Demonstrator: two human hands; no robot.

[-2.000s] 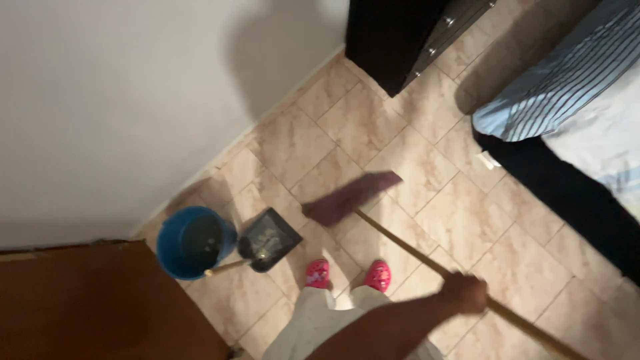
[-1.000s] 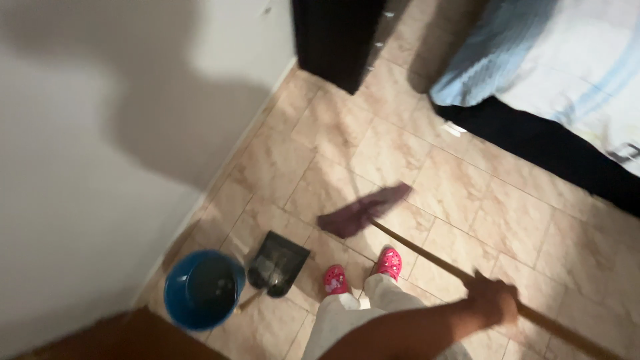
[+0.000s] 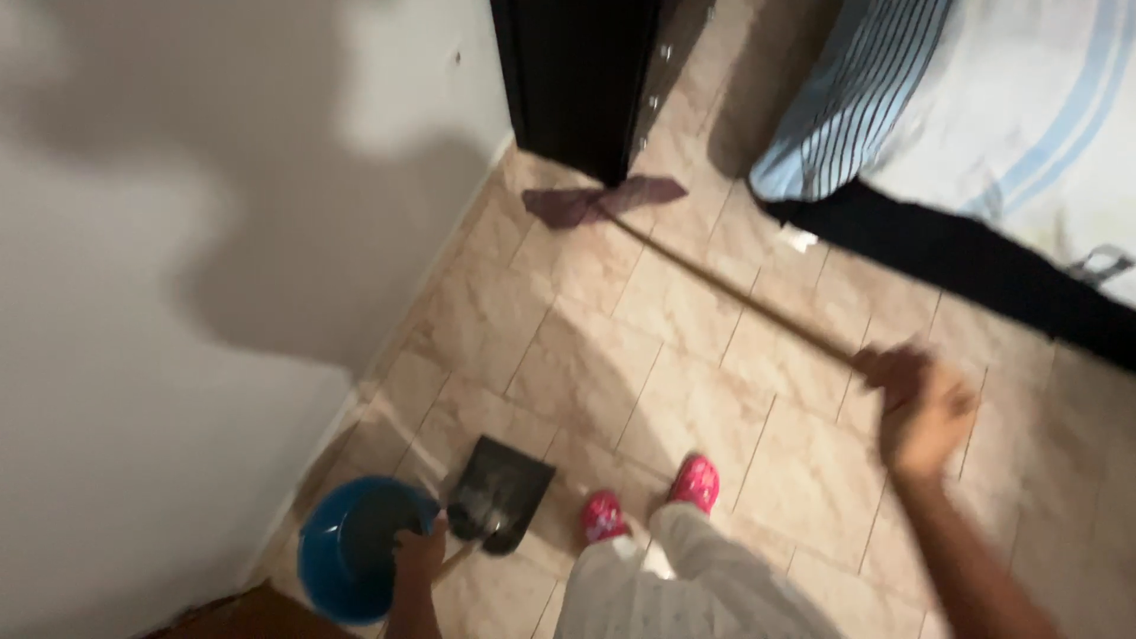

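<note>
My right hand [image 3: 919, 399], somewhat blurred, is closed around the wooden pole of a mop [image 3: 728, 288]. At the pole's far end a purple cloth [image 3: 577, 206] lies spread on the floor against the foot of a black cabinet. My left hand [image 3: 422, 550] is at the right rim of a blue bucket [image 3: 311, 541] of dark liquid; its fingers seem to be on the rim, but the grip is not clear. Beside the bucket a black dustpan [image 3: 510, 484] rests on the floor, its light handle passing near my left hand.
The black cabinet [image 3: 572, 80] with small knobs stands by the white wall [image 3: 240, 373]. A bed with a striped blue cover [image 3: 852, 115] and black base [image 3: 958, 257] is at upper right. A white scrap [image 3: 799, 238] lies beside it. Brown furniture [image 3: 257, 617] edges the lower left.
The purple cloth has moved away from my feet to the cabinet's foot. My left hand, not visible in the earlier frames, has come into view at the bucket.
</note>
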